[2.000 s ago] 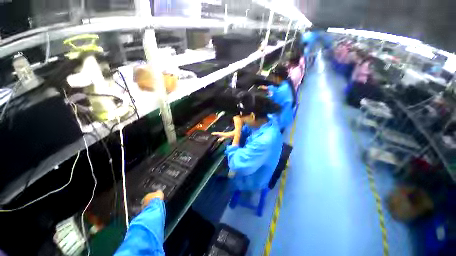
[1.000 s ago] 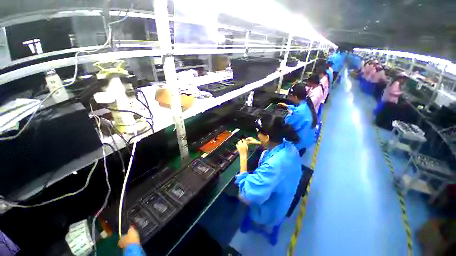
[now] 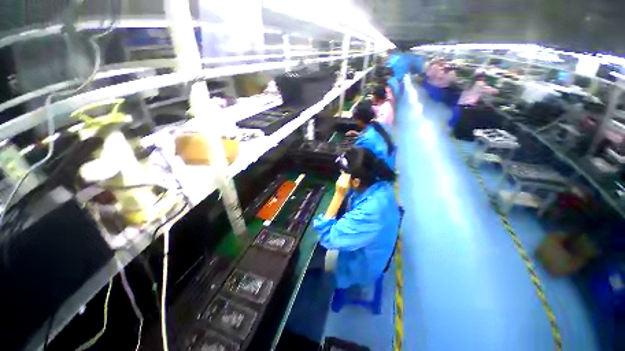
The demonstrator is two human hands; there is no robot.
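A long black carrier tray [image 3: 236, 298] lies on the green-topped bench in front of me, at the lower centre left. Its pockets hold several dark flat devices [image 3: 248, 286] with pale marks. The nearest pocket is cut off by the picture's lower edge. Neither of my hands is in the picture. The picture is somewhat blurred.
A shelf rack with a white post [image 3: 218, 164] and hanging cables [image 3: 164, 288] stands above the bench. An orange piece [image 3: 279, 200] lies further along. A person in blue [image 3: 363, 233] sits at the bench. A blue aisle [image 3: 452, 274] with yellow-black tape runs on the right.
My hand in a blue sleeve, at the near end of the tray before, has left the picture. The view has shifted, and the tray appears lower and closer to the picture's lower edge.
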